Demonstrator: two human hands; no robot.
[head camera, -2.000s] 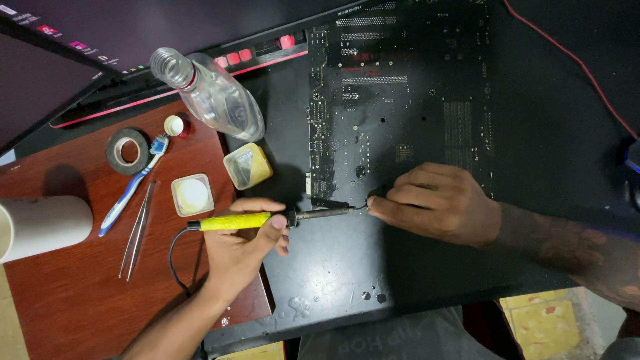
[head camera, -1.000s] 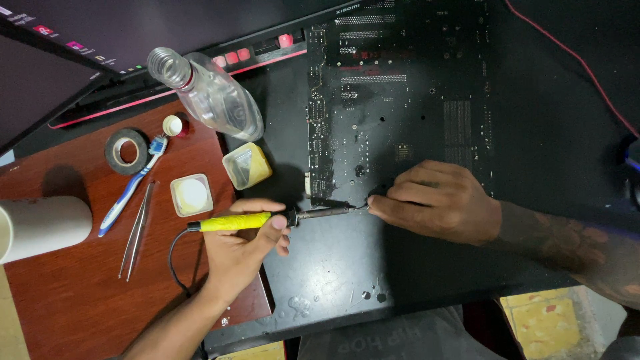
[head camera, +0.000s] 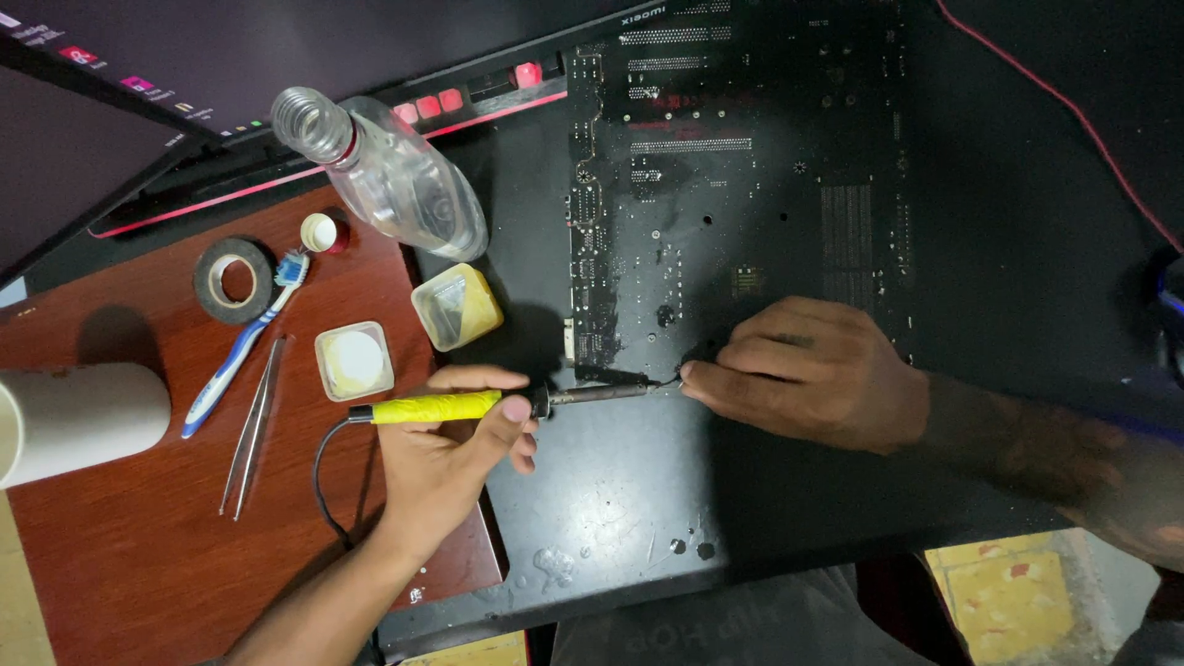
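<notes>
My left hand (head camera: 453, 444) grips a soldering iron (head camera: 439, 407) by its yellow-wrapped handle; the metal barrel points right. Its tip meets, or nearly meets, a small thin piece pinched between the fingertips of my right hand (head camera: 805, 375). That piece is mostly hidden and too small to identify. Both meet at the near edge of a black motherboard (head camera: 712, 194), which lies with its soldered underside up. Left of the board stands a small clear container with yellowish contents (head camera: 458, 307). A square lid or dish with a white round patch (head camera: 354, 361) lies near the iron's handle.
A clear plastic bottle (head camera: 407, 180) stands behind the containers. On the reddish wooden board (head camera: 139, 555) are black tape (head camera: 233, 280), a toothbrush (head camera: 245, 347), metal tweezers (head camera: 254, 430), a bottle cap (head camera: 320, 233) and a white cup (head camera: 83, 421). A keyboard (head camera: 490, 111) sits below the monitor. Droplets dot the black table (head camera: 610, 527).
</notes>
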